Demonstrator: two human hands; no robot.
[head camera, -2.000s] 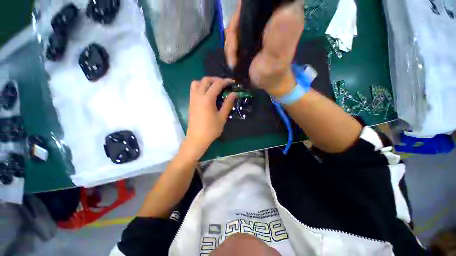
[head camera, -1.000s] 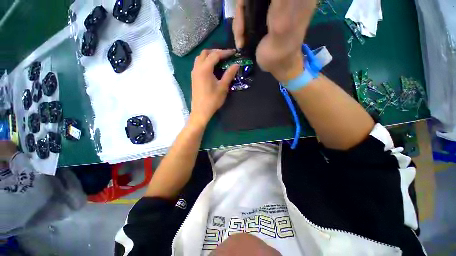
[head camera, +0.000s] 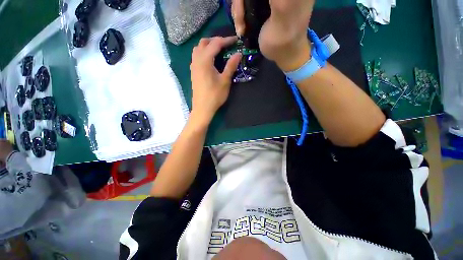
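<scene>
A black glossy housing (head camera: 245, 74) lies on the black work mat (head camera: 274, 101), with a green circuit board (head camera: 240, 52) across its upper part. My left hand (head camera: 210, 71) holds the housing from the left, thumb and fingertips at the board. My right hand (head camera: 287, 30) is shut around the black electric screwdriver (head camera: 256, 18), upright over the housing's top edge. The screwdriver's top and part of my right hand are cut off by the frame's upper edge. The screwdriver's tip and any screw cannot be made out. A light blue wrist strap (head camera: 304, 70) is on my right wrist.
White foam sheet (head camera: 137, 94) on the left holds several black housings. Another sheet with housings (head camera: 44, 158) lies further left, beside a person's grey sleeve (head camera: 35, 193). A bag of screws (head camera: 185, 23) is behind the mat. Loose green boards (head camera: 401, 87) and a white cloth (head camera: 379, 10) are at right.
The view has shifted, first sideways and then slightly, so the bench sits higher in the picture. Both hands keep their places at the housing, the right still holding the screwdriver.
</scene>
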